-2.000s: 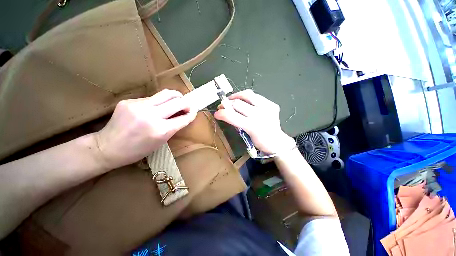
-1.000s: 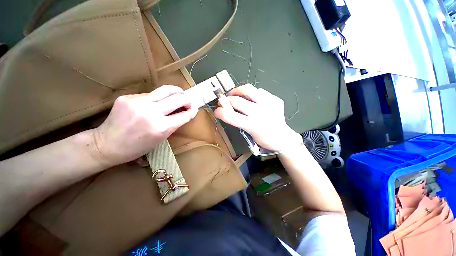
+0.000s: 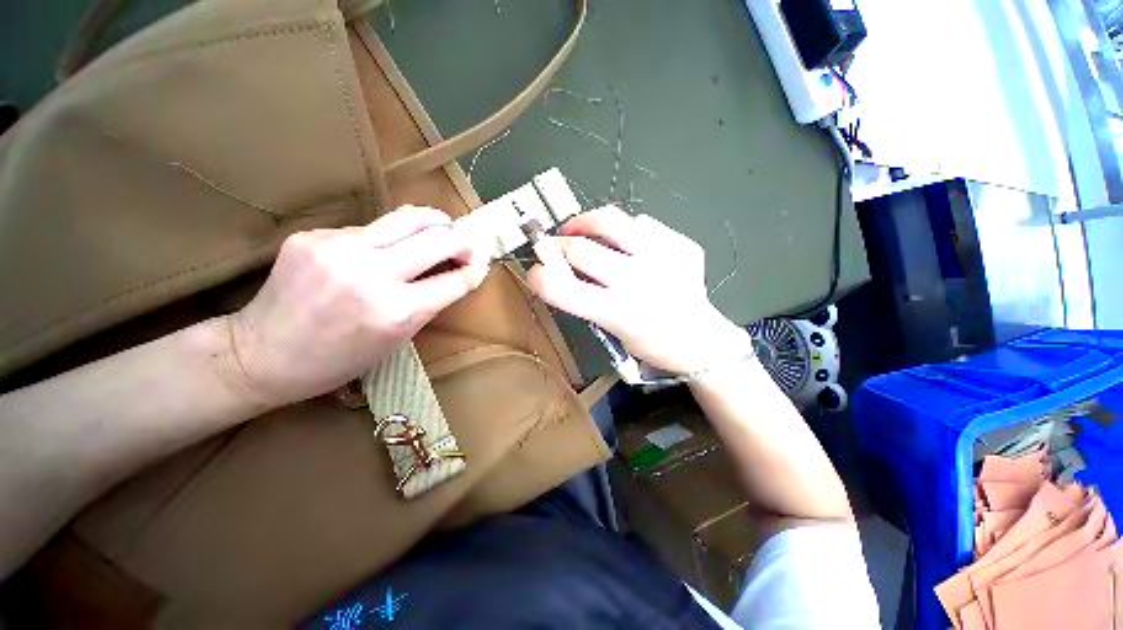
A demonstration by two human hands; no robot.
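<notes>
A large tan-brown tote bag [image 3: 185, 135] lies over my lap and the table's edge. My left hand [image 3: 357, 289] grips a cream webbing strap end [image 3: 505, 222], which points up to the right. My right hand [image 3: 628, 277] is closed on a slim tool [image 3: 616, 354]; its small metal tip touches the strap end, and its rear shows below the palm. Another webbing piece with a gold metal clasp [image 3: 416, 443] hangs below my left hand on the bag. The bag handle [image 3: 523, 105] loops onto the table.
Loose threads [image 3: 616, 135] lie on the dark green table [image 3: 690, 74]. A white power strip [image 3: 794, 74] with a black adapter is at the upper right. A grey animal-eared fan [image 3: 788, 357] stands beyond my right wrist. A blue bin [image 3: 917, 406] holds orange-pink pieces [image 3: 1034, 542] at lower right.
The tool tip has shifted slightly along the strap end, from near its dark slit towards my left fingers. The strap end has moved slightly right and up. Both hands keep their hold.
</notes>
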